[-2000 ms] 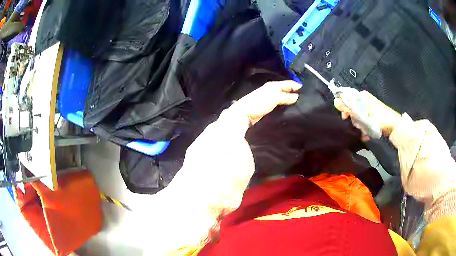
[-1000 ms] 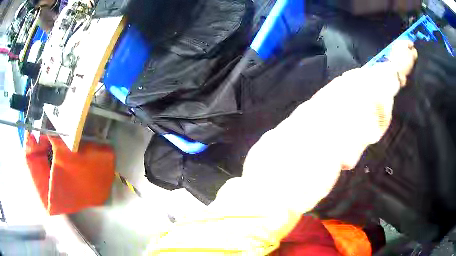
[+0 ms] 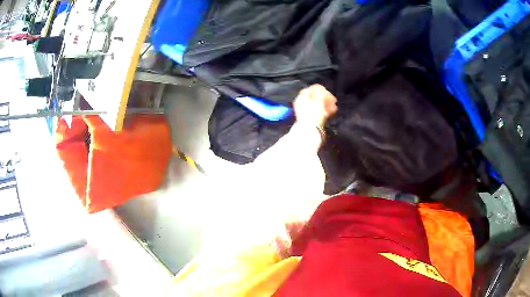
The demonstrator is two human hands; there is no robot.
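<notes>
My left hand [image 3: 315, 105], overexposed and pale, is curled at the left edge of a black cloth piece [image 3: 401, 130] lying above my lap. Its fingers look closed on that edge, though the fingertips are hidden. My right hand is not in view, and no scissors show. Another black panel [image 3: 514, 156] with small silver fittings lies at the right, over a blue crate [image 3: 479, 43].
More black pieces [image 3: 261, 43] lie heaped at the upper left over another blue crate [image 3: 185, 20]. A yellow-edged machine table [image 3: 110, 64] and an orange-red fabric bin [image 3: 125, 159] are at the left. Orange cloth [image 3: 450, 241] lies beside my dark red apron [image 3: 360, 243].
My left hand has come back from the right-hand crate to the left and nearer my lap. My right hand and the scissors, seen two seconds ago, are out of view. The camera view has shifted.
</notes>
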